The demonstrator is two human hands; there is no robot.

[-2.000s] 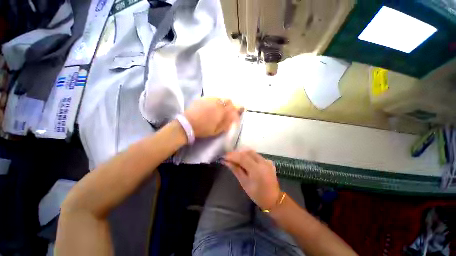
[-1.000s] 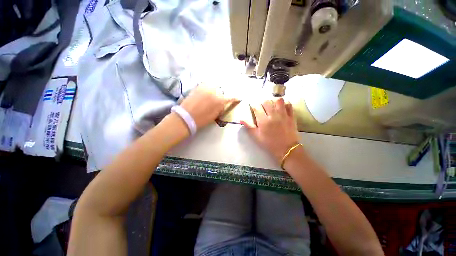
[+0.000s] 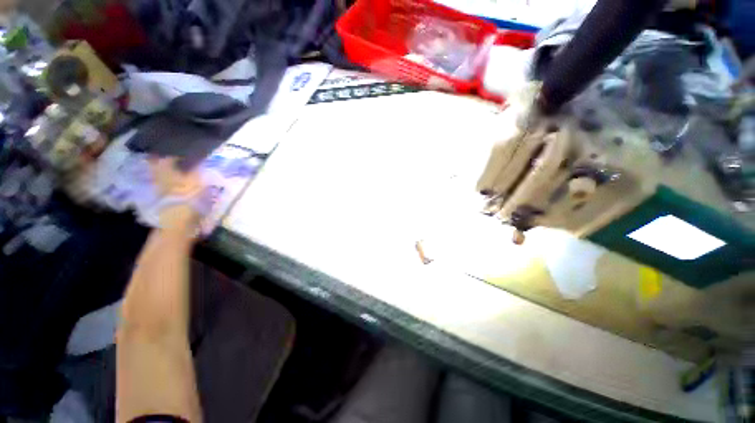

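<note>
My left hand (image 3: 175, 180) is blurred, at the far left over the white printed sacks (image 3: 236, 169), at the lower edge of a dark-grey cloth piece (image 3: 186, 124). I cannot tell whether its fingers hold anything. My right hand is out of the picture. The sewing machine (image 3: 571, 178) stands at the right, with its white screen (image 3: 676, 236) lit. A small brownish thing (image 3: 424, 252) lies on the white table (image 3: 348, 206), left of the needle area.
A red plastic basket (image 3: 397, 41) with clear wrapping sits at the table's back. A white piece (image 3: 573, 264) lies by the machine bed. Light and dark cloth is heaped at the left. The table's green edge (image 3: 331, 297) runs diagonally. A dark side board (image 3: 248, 339) is below left.
The view has swung left. My left hand has moved from the needle area to the sacks. My right hand has left the picture. The light-grey garment panel is gone from the table.
</note>
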